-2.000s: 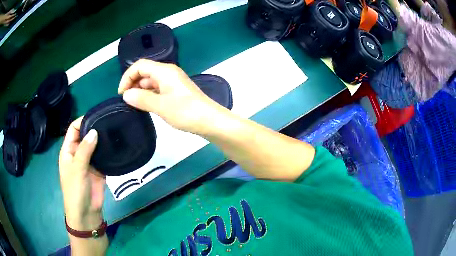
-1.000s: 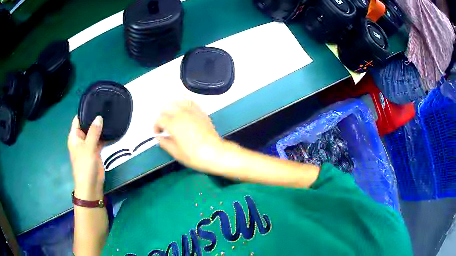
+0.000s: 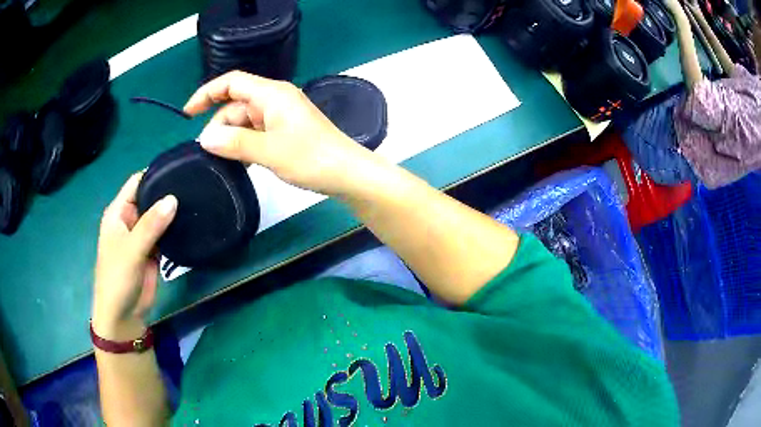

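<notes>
My left hand holds a black rounded-square end cover by its near left edge, thumb on its face. My right hand is over the cover's far edge. A thin black curved strip extends left from its index fingertip, beyond the cover. The white liner sheet lies on the bench, with ends of black arcs showing just below the held cover. Another cover lies on the sheet, partly hidden by my right hand.
A stack of covers stands beyond the sheet. Loose covers lean at left. Black speakers stand at far right. A blue lined bin is below the bench edge. Another person's arm and sleeve show at right.
My right hand has moved from the liner sheet up to the held cover, and a strip now shows at its fingertip. The held cover has moved slightly nearer and tilted.
</notes>
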